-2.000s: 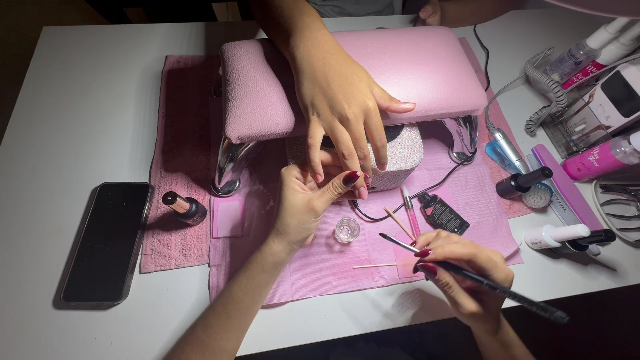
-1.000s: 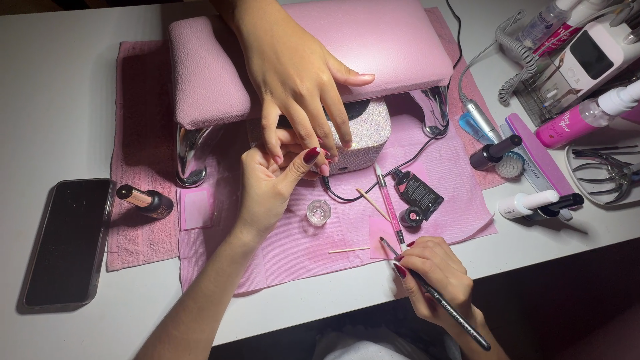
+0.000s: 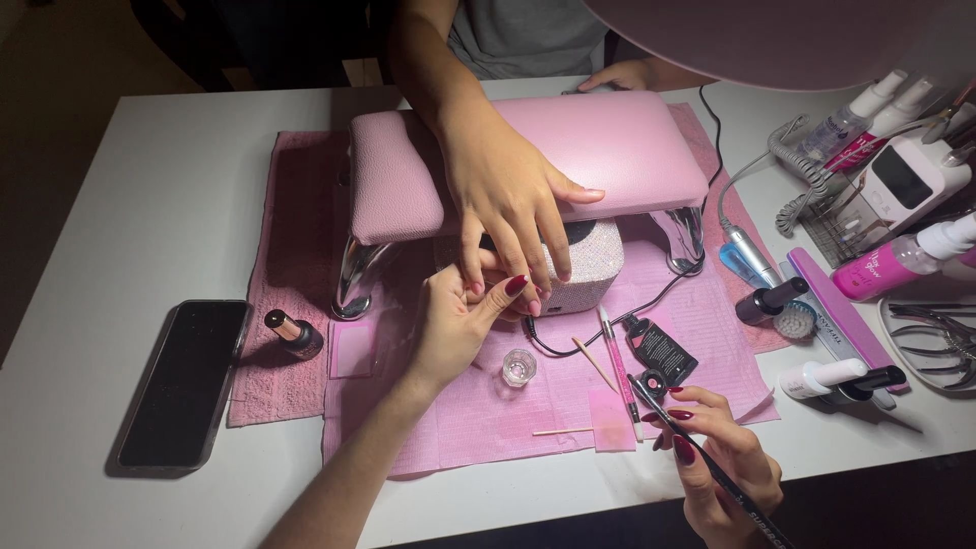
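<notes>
My left hand [image 3: 465,316] holds a finger of the other person's hand [image 3: 507,187], which lies palm down over a pink padded armrest [image 3: 602,149]. Between the fingers of my right hand [image 3: 717,457] is a thin black brush [image 3: 705,457], its tip at a small round black cap or pot [image 3: 653,383] beside a black tube [image 3: 662,351]. A faceted glass cup [image 3: 519,368] stands below my left hand. A pink glitter-handled tool [image 3: 619,366] and a wooden stick [image 3: 595,362] lie near the tube. Behind the held finger sits a glittery box-shaped device [image 3: 591,263].
At left are a phone [image 3: 183,385] and a dark polish bottle [image 3: 296,334] on a pink towel [image 3: 278,389]. To the right lie an electric nail drill [image 3: 751,252], a purple nail file [image 3: 842,313], more bottles [image 3: 823,377] and a dish of metal nippers [image 3: 934,335]. A lamp shade overhangs the top right.
The brush in my right hand, earlier away from the black round piece, now has its tip at it. My left hand keeps hold of the other person's finger. The view has shifted.
</notes>
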